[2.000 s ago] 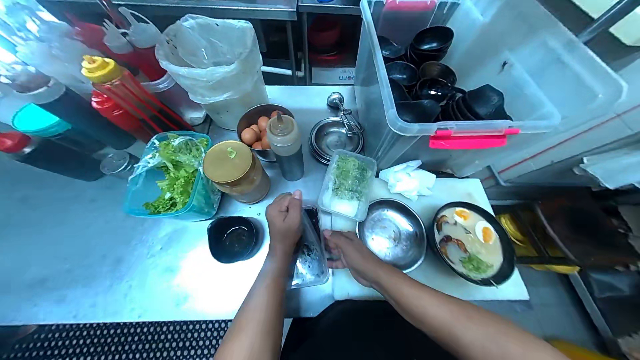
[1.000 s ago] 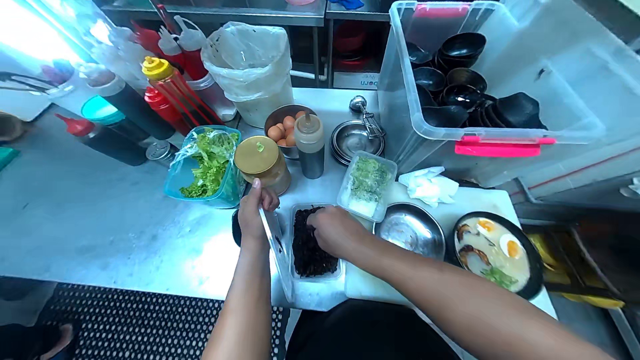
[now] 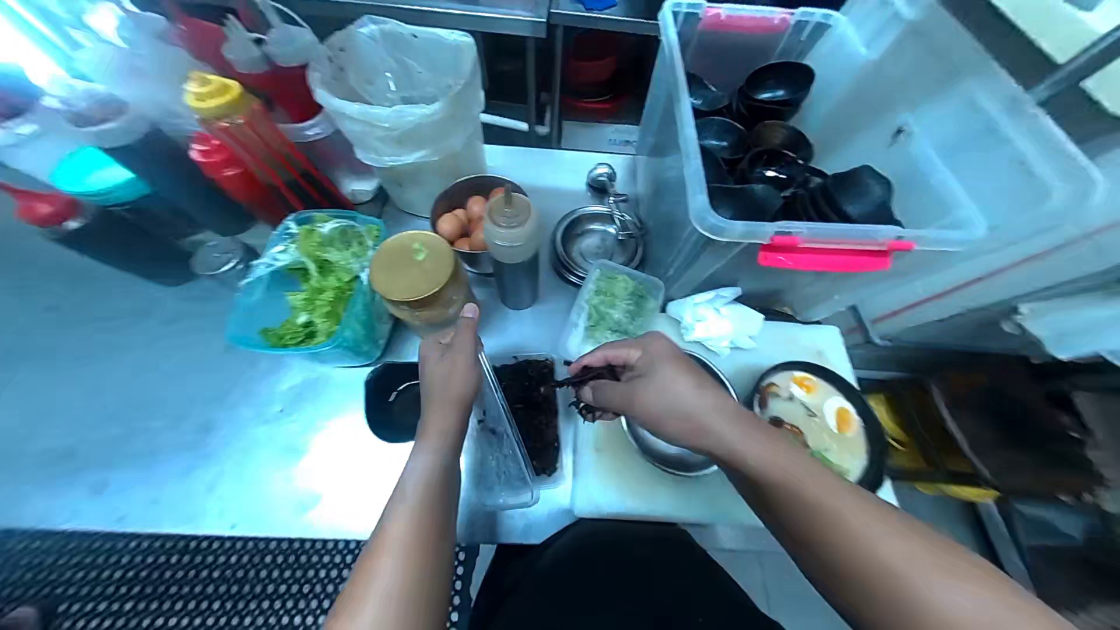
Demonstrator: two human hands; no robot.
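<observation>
My left hand grips the clear plastic lid, which is tilted up along the left side of a container of dark shredded food. Between the fingertips of my right hand is a clump of the dark shreds, held just right of that container and at the left edge of a steel bowl. Part of the bowl is hidden under my right hand. A black bowl of soup with halved eggs stands farther right on the white cutting board.
Behind my hands stand a tub of chopped greens, a squeeze bottle, a gold-lidded jar, lettuce in a teal container and eggs in a bowl. A large clear bin holds black bowls. A small black bowl is left.
The container is uncovered now; two seconds ago its lid was on. My right hand was in the dark shreds a second ago and has moved right, out of the container, with a clump.
</observation>
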